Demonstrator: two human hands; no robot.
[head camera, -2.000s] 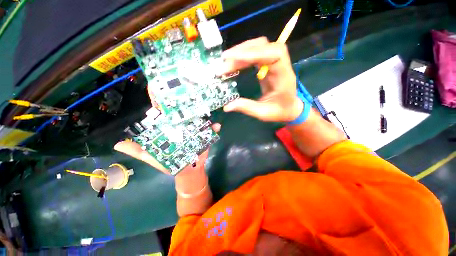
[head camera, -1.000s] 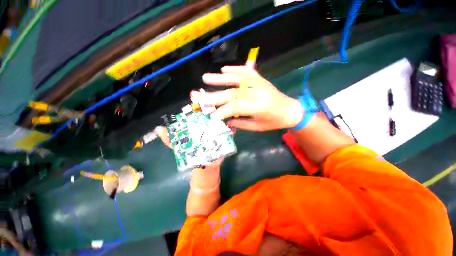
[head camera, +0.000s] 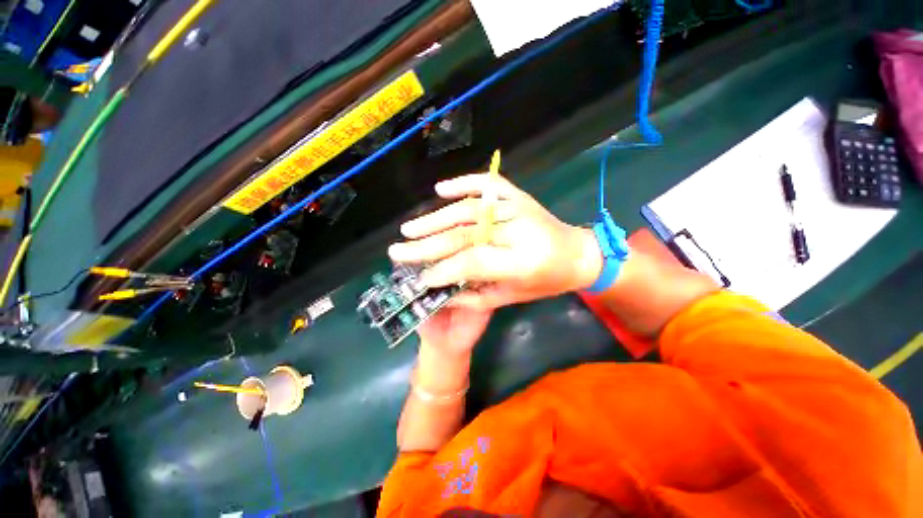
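The green circuit board (head camera: 407, 312) is tilted nearly edge-on in front of me. It looks like two stacked layers, and its right part is hidden by my hands. My left hand (head camera: 454, 332) holds it from below, with the fingers mostly hidden. My right hand (head camera: 506, 243) lies over the board's upper right side, fingers spread. The slim yellow pointed tool (head camera: 495, 163) is held in it, its end sticking up past the knuckles. A bright blue wrist strap (head camera: 610, 252) is on my right wrist.
A cream cup (head camera: 285, 391) with a yellow stick and a small connector (head camera: 314, 312) are at left. Dark boards (head camera: 275, 249) sit in the recess beyond. Clipboard paper (head camera: 744, 218), pen, calculator (head camera: 863, 162) and pink cloth are at right. A red-orange pad is partly under my right forearm.
Two separate boards showed at first, one in each hand; now they look stacked in my left hand. The board has turned from face-up to nearly edge-on, and my right hand has moved over it.
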